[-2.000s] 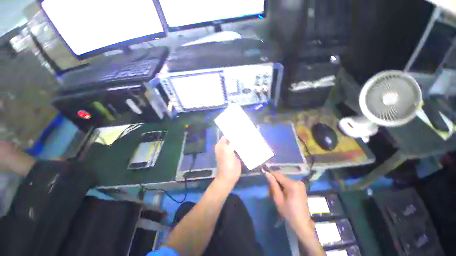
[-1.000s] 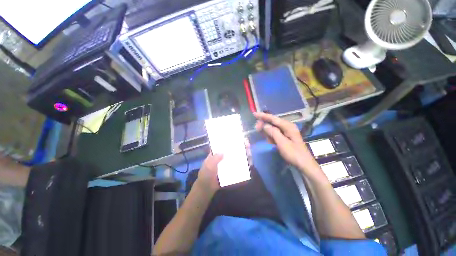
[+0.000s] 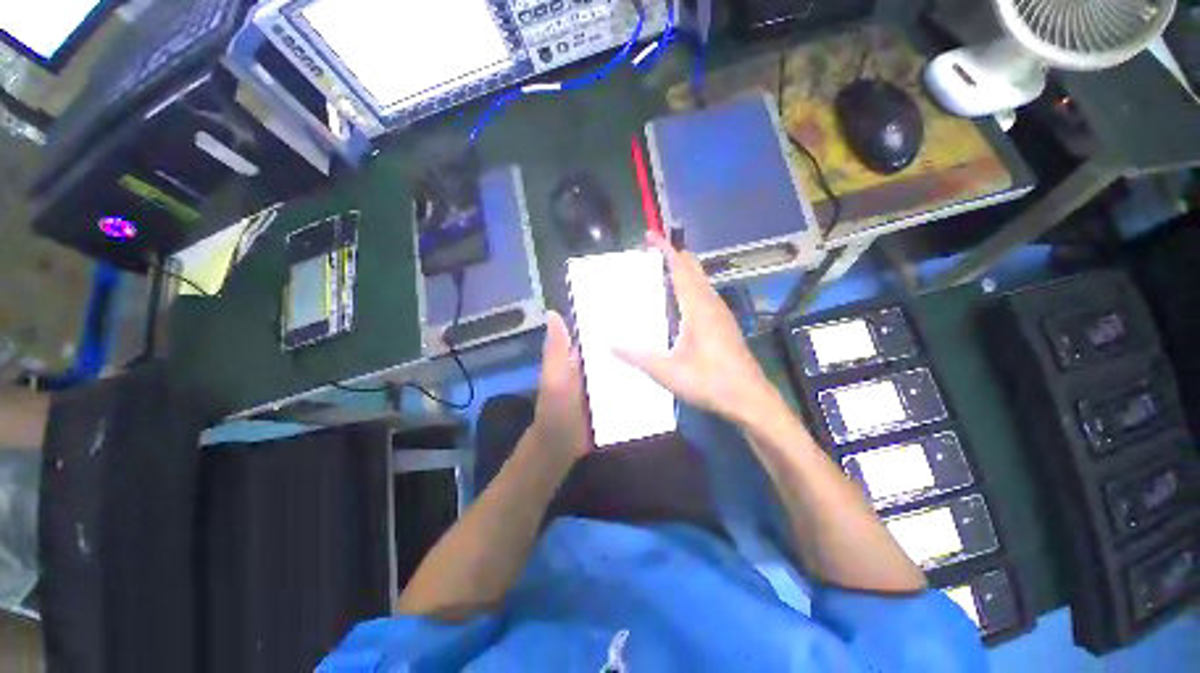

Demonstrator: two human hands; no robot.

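Note:
A smartphone (image 3: 621,381) with a glowing white screen is held upright over my lap, in front of the bench edge. My left hand (image 3: 563,394) grips its left side. My right hand (image 3: 704,348) is at its right side, the thumb over the screen and the fingers near the top right corner. A dark phone with a thin black cable (image 3: 455,309) at its lower end lies on the left coupler plate (image 3: 513,263). The right coupler plate (image 3: 734,178) has no phone on it.
A black mouse (image 3: 583,210) and a red stick (image 3: 646,188) lie between the plates. Another mouse (image 3: 879,125) is on a patterned mat. A phone frame (image 3: 319,283) lies left. A tray (image 3: 812,381) with several labelled phones and another black tray (image 3: 1020,316) are right. A fan (image 3: 980,82) stands behind.
The phone came off the right plate area to above my lap, and its lower end is now free of my right hand. My right hand moved from beside the phone onto its right side and screen.

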